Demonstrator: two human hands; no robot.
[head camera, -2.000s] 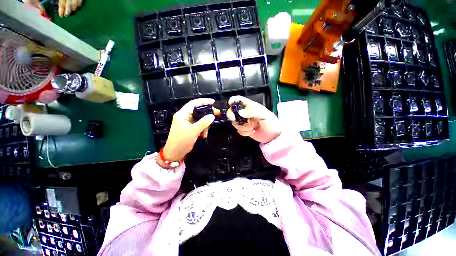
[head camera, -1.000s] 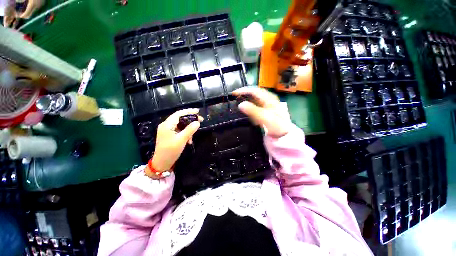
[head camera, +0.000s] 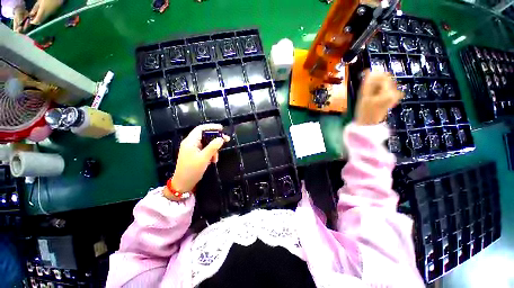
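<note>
My left hand (head camera: 195, 157) holds a small black module (head camera: 212, 135) between thumb and fingers, above the left middle of the black blister tray (head camera: 236, 163). Modules sit in the tray's far row, in two pockets at the left of the second row, in one left pocket lower down and in the near row. My right hand (head camera: 377, 97) is blurred, over the left edge of the stacked full trays (head camera: 434, 90); whether it holds anything cannot be told. The orange toggle press (head camera: 301, 84) stands between the tray and the stack, with a dark fixture nest (head camera: 320, 97) on its base.
A white bottle (head camera: 282, 58) and a white square (head camera: 308, 139) lie near the press. A pink fan (head camera: 22, 109), a yellowish bottle (head camera: 97, 122) and a white roll (head camera: 38, 164) are at left. An empty tray (head camera: 456, 219) is lower right. Another person's hands (head camera: 42, 10) show far left.
My right hand has moved from over the blister tray, right past the press, to the stacked trays. My left hand still holds its module. The view has shifted slightly.
</note>
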